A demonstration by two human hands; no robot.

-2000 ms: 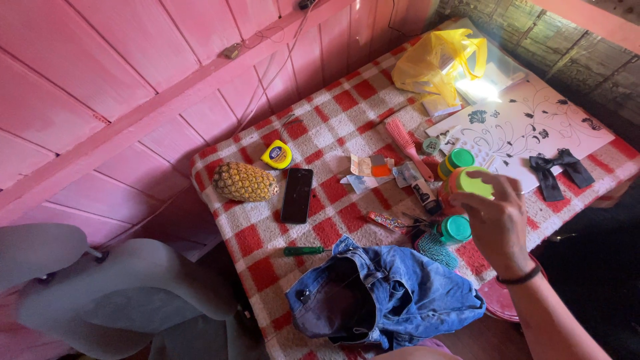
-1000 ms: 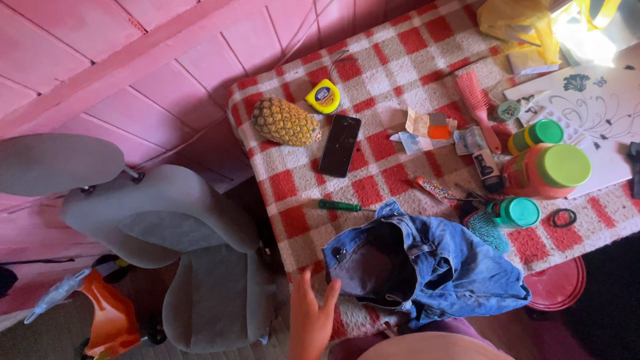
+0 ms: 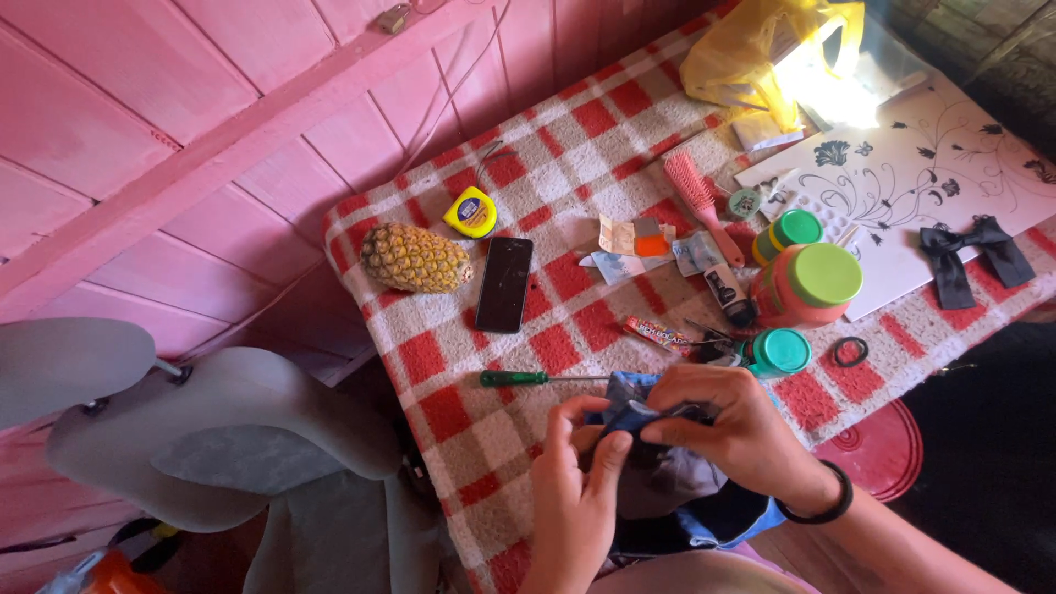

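Observation:
Blue denim shorts (image 3: 734,528) lie at the near edge of the table, their dark inner lining showing. My left hand (image 3: 582,478) pinches the waistband between thumb and fingers. Close beside it, my right hand (image 3: 734,429), with a black band on the wrist, grips the same part of the waistband. Just beyond the denim lies a screwdriver (image 3: 516,378) with a green handle, its shaft pointing right. Past that are a dark smartphone (image 3: 504,285), a pineapple without its crown (image 3: 417,258) and a yellow tape measure (image 3: 472,213).
On the checked cloth stand a lime-lidded jar (image 3: 804,289), a green-lidded jar (image 3: 788,235) and a teal-lidded container (image 3: 775,353). A pink hairbrush (image 3: 701,202), banknotes (image 3: 627,252), a black bow (image 3: 973,256) and a yellow plastic bag (image 3: 734,58) lie farther back. A grey seat (image 3: 272,437) is at left.
My right hand, at the lime-lidded jar two seconds ago, is now on the shorts. Both hands now hold the waistband, which lay untouched one second ago.

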